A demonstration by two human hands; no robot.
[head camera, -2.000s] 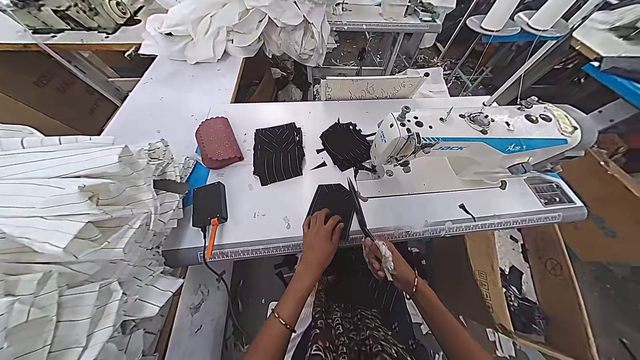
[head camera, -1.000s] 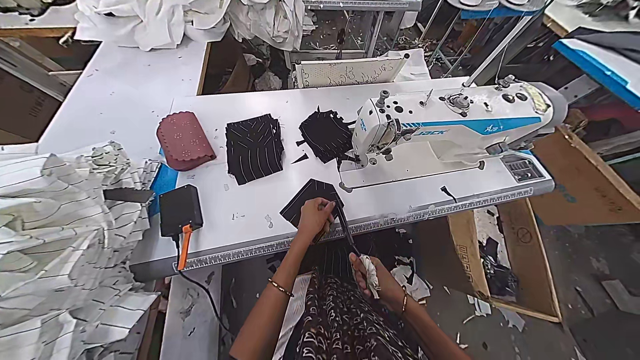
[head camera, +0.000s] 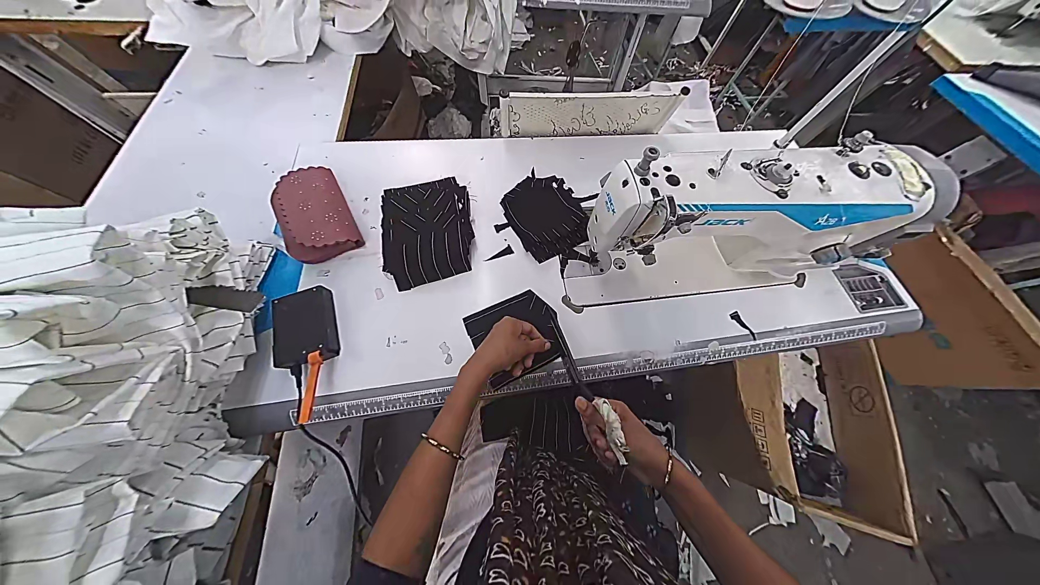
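My left hand (head camera: 513, 348) rests on a black striped fabric piece (head camera: 496, 318) at the front edge of the white sewing table, fingertips bent onto it. My right hand (head camera: 613, 431) grips scissors (head camera: 573, 366) whose handle is wrapped in pale cloth; their dark blades point away from me along the right edge of that piece. Whether the blades are parted cannot be told. Beyond lie a stack of black striped fabric pieces (head camera: 427, 231) and a pile of black cut pieces (head camera: 544, 215), the latter beside the needle end of the Jack sewing machine (head camera: 756, 195).
A dark red scalloped case (head camera: 315, 213) and a black box with an orange strip (head camera: 305, 327) sit at the table's left. White striped fabric (head camera: 106, 366) is heaped beyond them. A measuring tape (head camera: 617, 370) runs along the front edge. A cardboard box (head camera: 877, 439) with scraps stands below right.
My left hand has moved from the piece's near left part to its right side, close to the scissors. The scissors stay in my right hand. The view has shifted somewhat.
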